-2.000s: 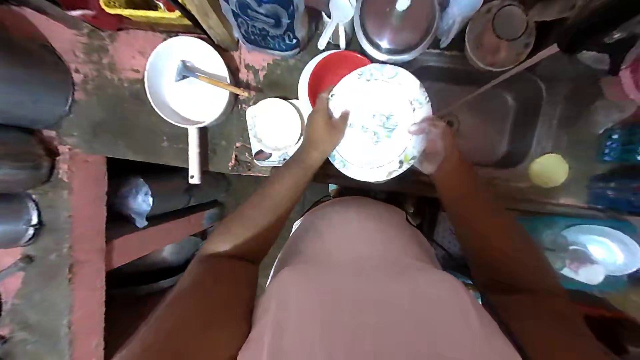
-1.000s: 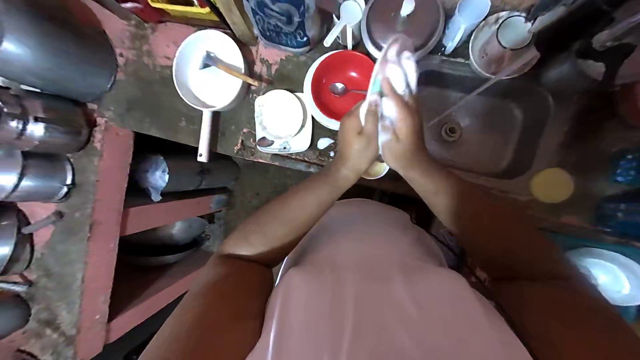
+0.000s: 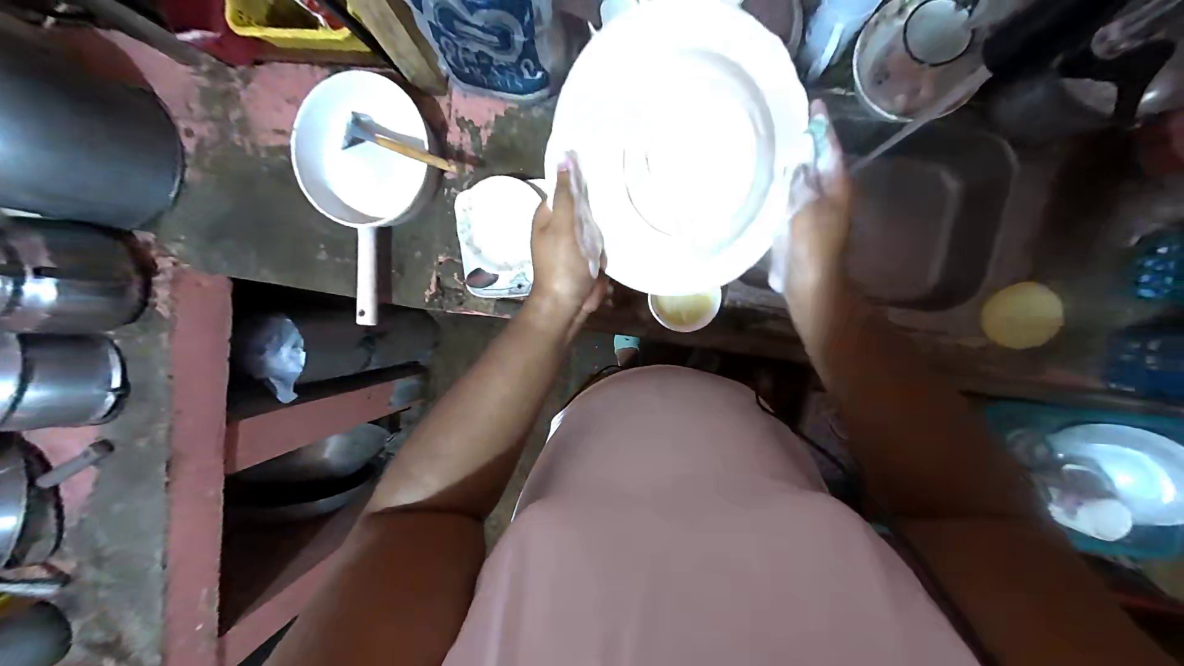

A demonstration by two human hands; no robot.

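A large white plate (image 3: 684, 139) is held up between my two hands, its plain ringed side toward the camera. My left hand (image 3: 566, 236) grips its left edge, with suds on the fingers. At the right edge my right hand (image 3: 814, 203) presses, sudsy too, with something pale green at its fingertips. Under the plate's near rim shows a small bowl of yellowish stuff (image 3: 684, 311). Left of my left hand lie white dishes (image 3: 499, 231) with a dark spot at one corner. The plate hides the counter behind it.
A white saucepan (image 3: 361, 157) with a wooden-handled utensil sits on the counter's left. The metal sink (image 3: 916, 222) is at right, with a yellow round thing (image 3: 1022, 314) beside it. Metal pots (image 3: 65, 379) line the far left. A teal basin (image 3: 1008, 416) holds dishes at lower right.
The plate, patterned side up two seconds ago and edge-on between my hands one second ago, now shows its plain side. My hands have moved apart to opposite edges. The plate now covers the red bowl.
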